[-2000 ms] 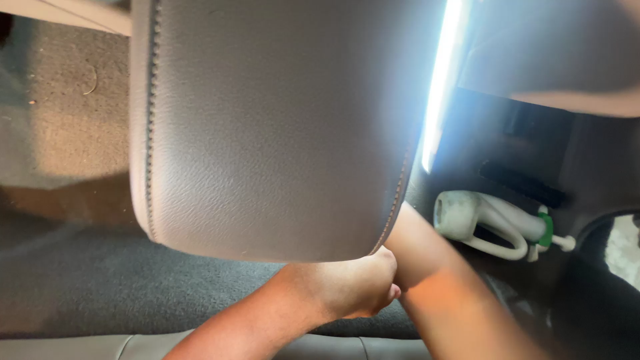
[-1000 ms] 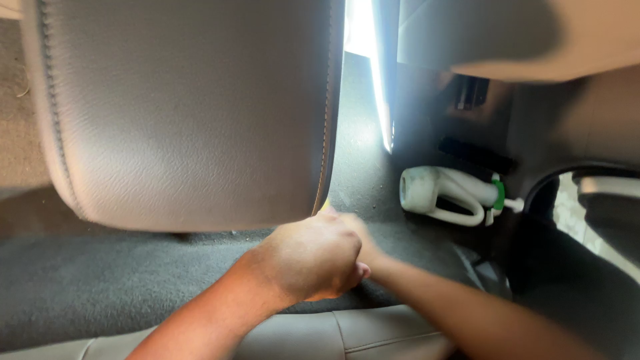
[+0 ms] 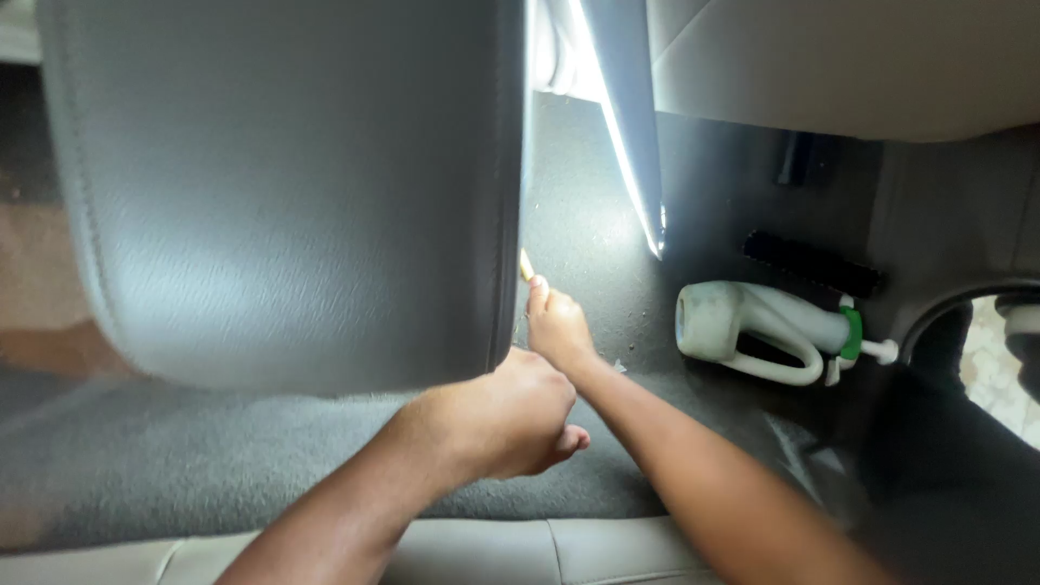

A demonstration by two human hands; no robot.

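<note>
My left hand (image 3: 524, 418) is low beside the near corner of a stitched leather-like cushion (image 3: 284, 203), seen from its back, with the fingers curled under and hidden. Just above and to the right of it is my right hand (image 3: 561, 325), its thumb and fingers closed around a thin yellowish stick-like piece (image 3: 526, 265). The far end of that piece disappears behind the cushion's edge. Dark carpet (image 3: 593, 219) with small bits of debris lies under and beyond both hands.
A white handled spray bottle (image 3: 715, 321) with a green collar lies on its side at right. Behind it are a black brush-like strip (image 3: 812, 262) and a pale seat (image 3: 845, 65). A shiny-edged dark panel (image 3: 621, 122) slants down nearby. A light seat edge (image 3: 479, 548) runs along the bottom.
My right hand has come out from behind my left hand and moved farther up along the cushion's edge. More of the yellowish piece shows now. The view has shifted.
</note>
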